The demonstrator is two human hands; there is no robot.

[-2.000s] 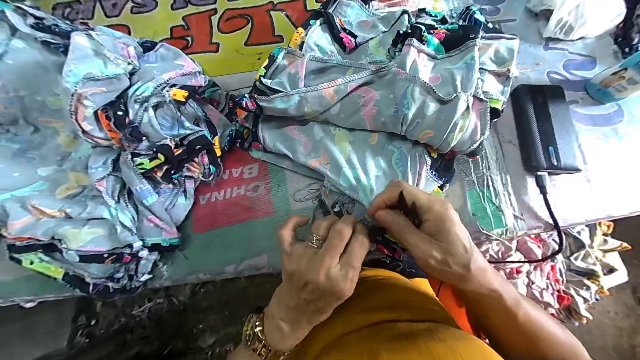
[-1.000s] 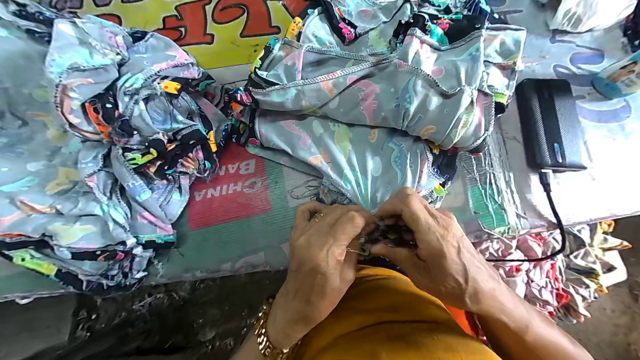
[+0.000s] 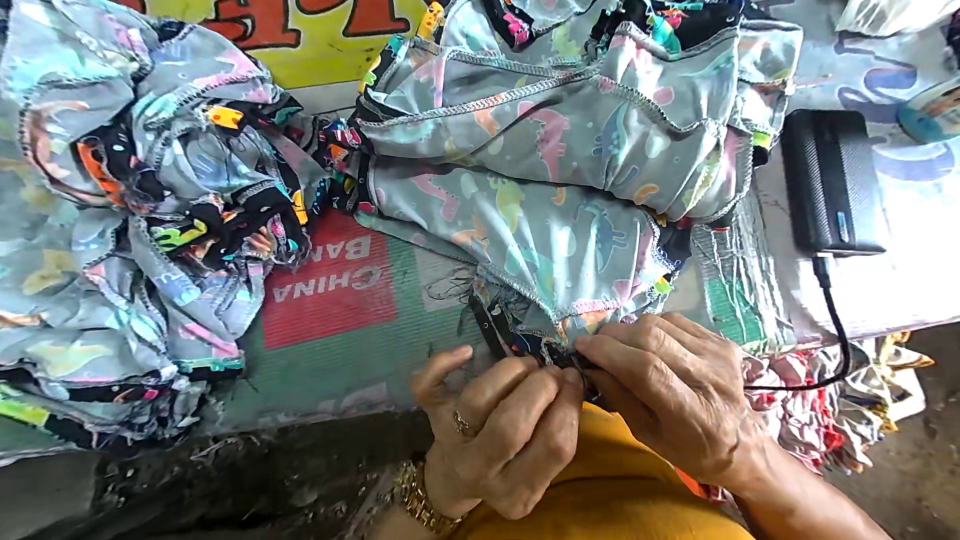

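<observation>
Gray dinosaur-print fabric pieces (image 3: 525, 225) with overlocked seams lie bunched at the middle of the table, their lower end reaching my hands. My left hand (image 3: 502, 427), with a ring and a gold-coloured watch or bracelet (image 3: 420, 499), pinches the dark edge of that fabric. Close against it, my right hand (image 3: 667, 390) grips the same edge between thumb and fingers. Dark printed trim (image 3: 491, 322) and loose threads show just above my left fingers. What lies between my fingertips is partly hidden.
A heap of similar gray fabric (image 3: 172, 165) lies on the left. At the right are a black power bank (image 3: 832, 180) with a cable (image 3: 832, 300), and loose white threads (image 3: 731, 277). Below the table's right edge hang red and white cloths (image 3: 810, 412). Printed sheeting (image 3: 330, 382) covers the table.
Two seconds ago a small dark object showed in my right hand; it is not visible now. Both hands came together over the fabric edge, and my left fingers have since shifted and spread somewhat.
</observation>
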